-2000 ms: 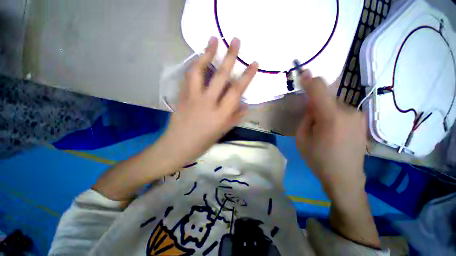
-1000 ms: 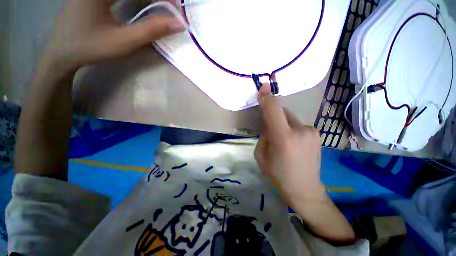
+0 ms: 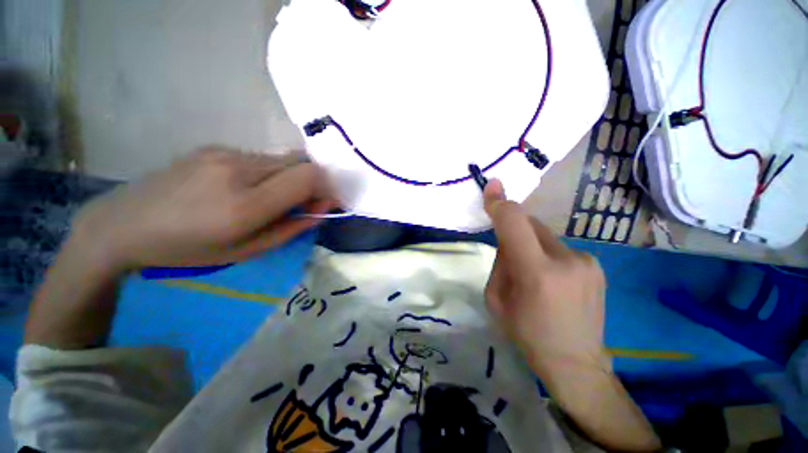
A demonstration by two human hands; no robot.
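A white plate-like housing (image 3: 425, 97) lies on the bench in front of me. A red-and-black lead (image 3: 547, 75) curves round it, with a black connector (image 3: 536, 157) at the lower right and another (image 3: 316, 126) at the left. A dark junction shows at the top edge. My right hand (image 3: 545, 287) holds a slim black tool (image 3: 478, 177), its tip on the lead at the plate's lower part. My left hand (image 3: 213, 208), blurred, is at the plate's lower left edge, fingers together, with a thin white lead (image 3: 326, 215) at the fingertips.
A similar wired white housing (image 3: 753, 71) stands at the right, with a white lead looping from its side. A black mesh strip (image 3: 611, 133) lies between the two. The pale grey bench's front edge runs below them, over a blue floor (image 3: 230, 310) with yellow lines.
The plate has turned, and its connectors now sit at the left and lower right. My left hand has come down from the upper left to the lower edge. My right hand has moved slightly right and down.
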